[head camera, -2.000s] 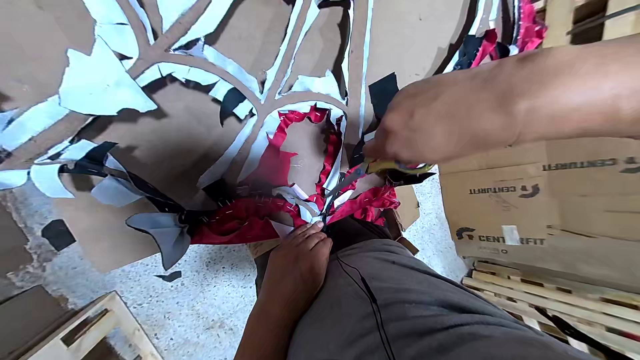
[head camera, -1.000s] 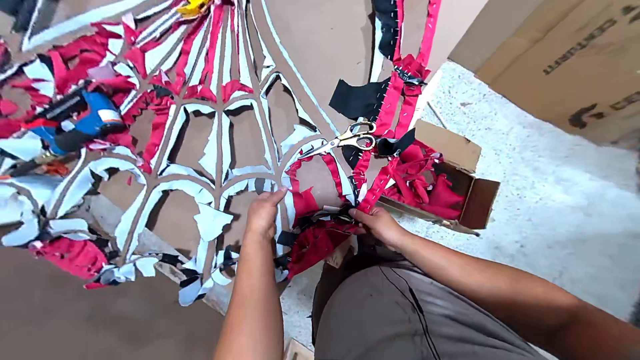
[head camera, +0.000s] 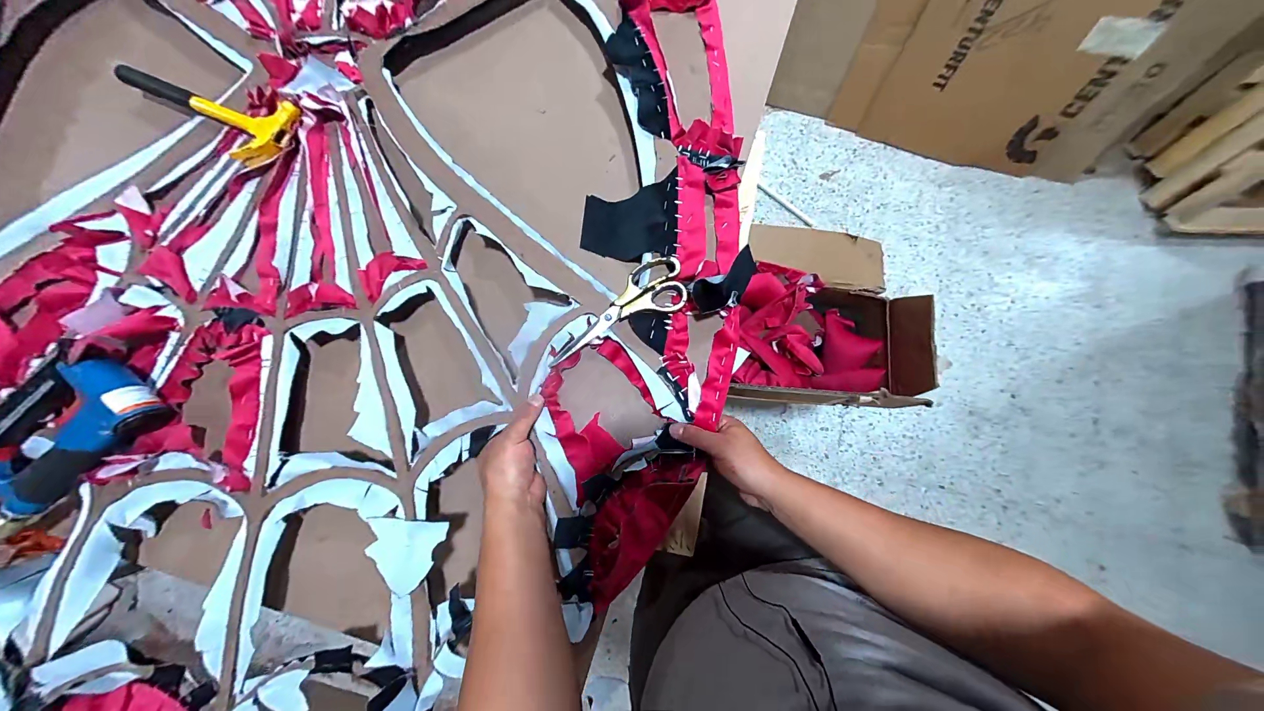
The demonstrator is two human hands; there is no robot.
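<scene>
A large cut-out panel, with white, red and black fabric fastened along its ribs, fills the left and middle. My left hand grips one of its ribs, left of a red-edged opening. My right hand pinches the lower end of a red fabric strip at the panel's right edge. Just above my hands, open-bladed scissors lie on the panel. Staples show along the red and black strips. Dark red fabric hangs between my hands, near my lap.
A yellow hammer with a black grip lies on the panel at upper left. A blue power tool rests at the left edge. On the speckled floor are a cardboard box of red scraps, large printed cardboard and wooden slats.
The right hand held the scissors at the fabric two seconds ago; they now lie on the panel. Both hands now hold the panel's edge region. The view has swung considerably.
</scene>
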